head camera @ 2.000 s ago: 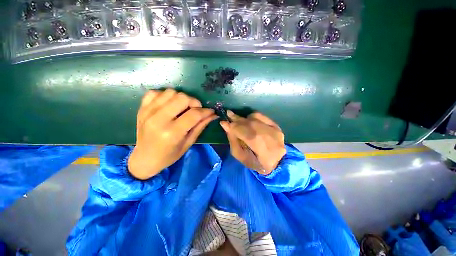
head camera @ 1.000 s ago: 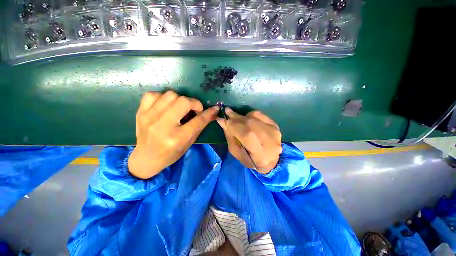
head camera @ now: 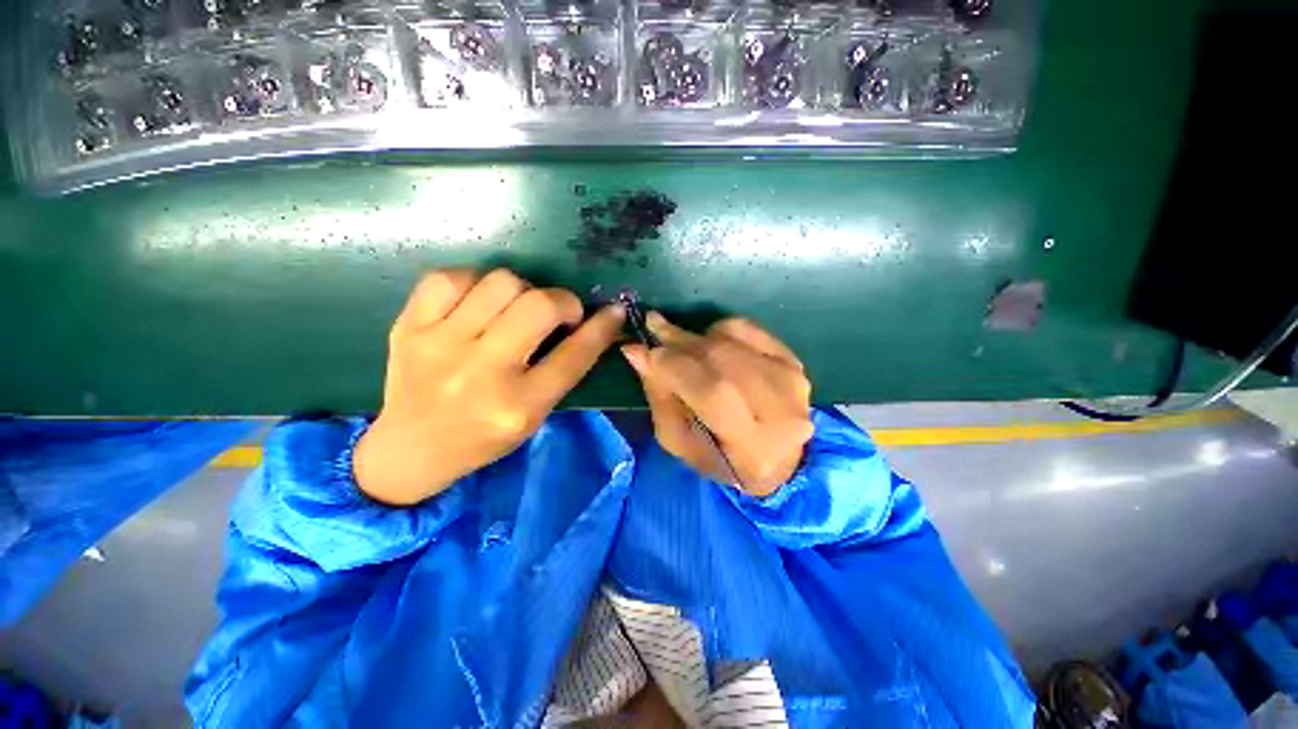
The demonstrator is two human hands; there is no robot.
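My left hand (head camera: 477, 378) is bare, its fingertips pinched at a small shiny metal component (head camera: 626, 301) just above the green mat. My right hand (head camera: 726, 399) is bare and holds thin dark tweezers (head camera: 639, 325), tip at the component. The tweezers' rear part shows between the fingers and over the palm. The component is mostly hidden by the fingertips. A loose heap of small black rings (head camera: 624, 225) lies on the mat just beyond the hands.
A clear compartment tray (head camera: 570, 133) with shiny dark components spans the back. A brownish-grey patch (head camera: 1016, 305) lies on the green mat (head camera: 228, 328) at right. A black box (head camera: 1227, 185) with a pale cable stands at the right edge. Blue cloth (head camera: 100, 484) shows at left.
My left index finger has straightened toward the component and the other fingers have curled back. My right hand stays nearly in place with the tweezers. The view has shifted slightly.
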